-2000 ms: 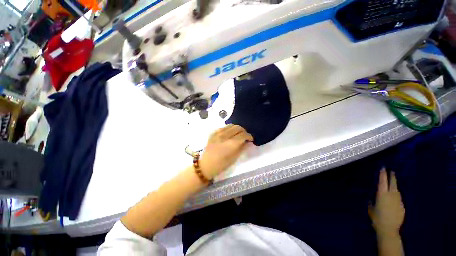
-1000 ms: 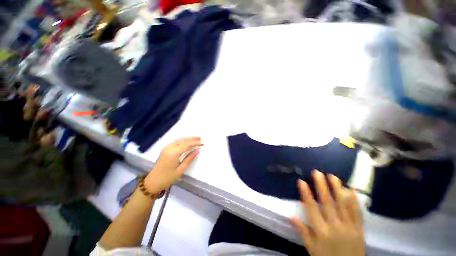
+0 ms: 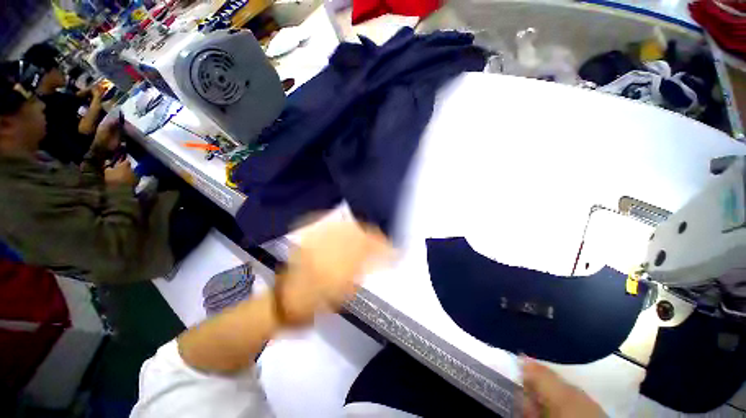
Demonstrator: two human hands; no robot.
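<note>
A dark navy rounded piece [image 3: 536, 314] with small marks lies flat on the white table, its right end at the sewing machine's needle area [image 3: 650, 286]. A second navy curved piece [image 3: 695, 367] lies to the right of the needle area. A heap of navy panels [image 3: 348, 135] lies on the left of the table. My left hand [image 3: 335, 257] is blurred, over the heap's lower edge; its fingers and any hold on the cloth are unclear. My right hand [image 3: 560, 392] is at the bottom edge, partly cut off, fingertips near the rounded piece's lower edge.
A neighbouring machine [image 3: 217, 82] stands behind the heap at upper left. A person in an olive sleeve [image 3: 90, 220] works at far left. The table's front edge carries a measuring strip [image 3: 409, 347]. Grey cut pieces [image 3: 229, 287] lie below it. Cloth scraps [image 3: 654, 86] lie at upper right.
The view has swung left from the machine. My left hand has left the needle area and moved to the navy heap. My right hand has come onto the table, then drawn back toward its front edge.
</note>
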